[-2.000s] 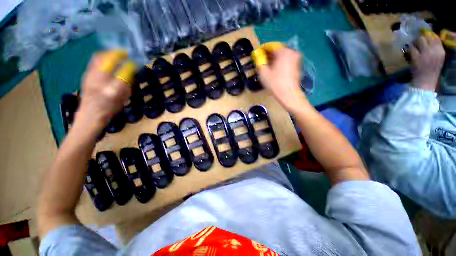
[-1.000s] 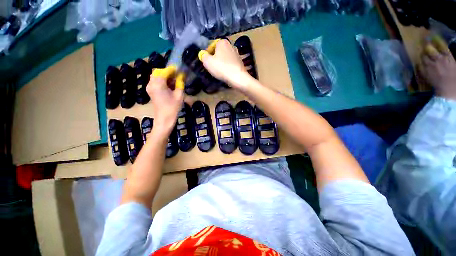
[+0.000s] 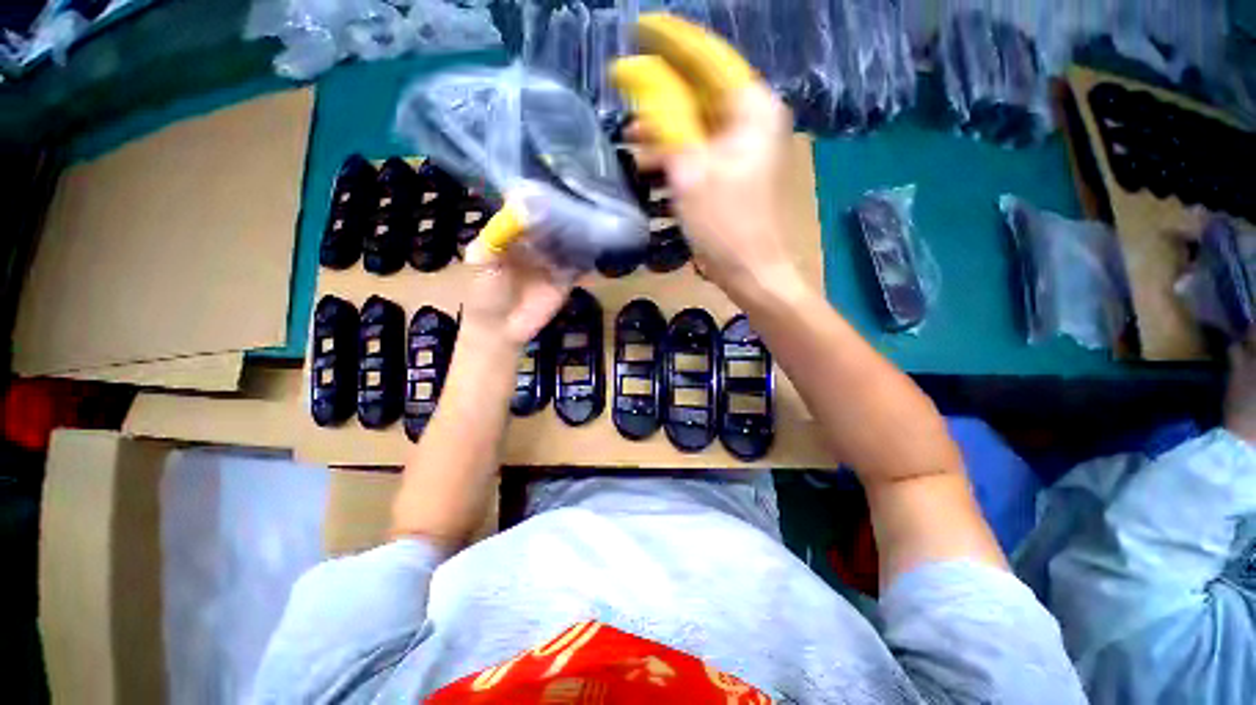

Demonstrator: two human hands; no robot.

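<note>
My left hand [image 3: 517, 276], with a yellow finger cot, holds a bagged housing [image 3: 572, 152] in crinkly clear film above the far row; it is blurred. My right hand [image 3: 716, 172], with yellow finger cots, is raised just right of the bag, fingers apart, blurred; no part shows in it. Glossy black oval housings stand in two rows on a tan cardboard sheet [image 3: 806, 248]. The near row includes a housing [image 3: 692, 379] at the right; the far row includes a housing [image 3: 347, 214] at the left. My hands and the bag hide parts of both rows.
Bagged housings [image 3: 840, 69] line the far side. A bagged housing [image 3: 893, 262] and another bag [image 3: 1068, 276] lie at the right. Empty bags [image 3: 365, 35] are heaped far left, a spare cardboard sheet [image 3: 159, 234] at left, an open carton [image 3: 103, 565] below. A coworker's sleeve [image 3: 1157, 537] is at right.
The left hand now holds a bagged housing up, where a second ago it was at the far row with thin film. The right hand has risen and moved right. The view has shifted.
</note>
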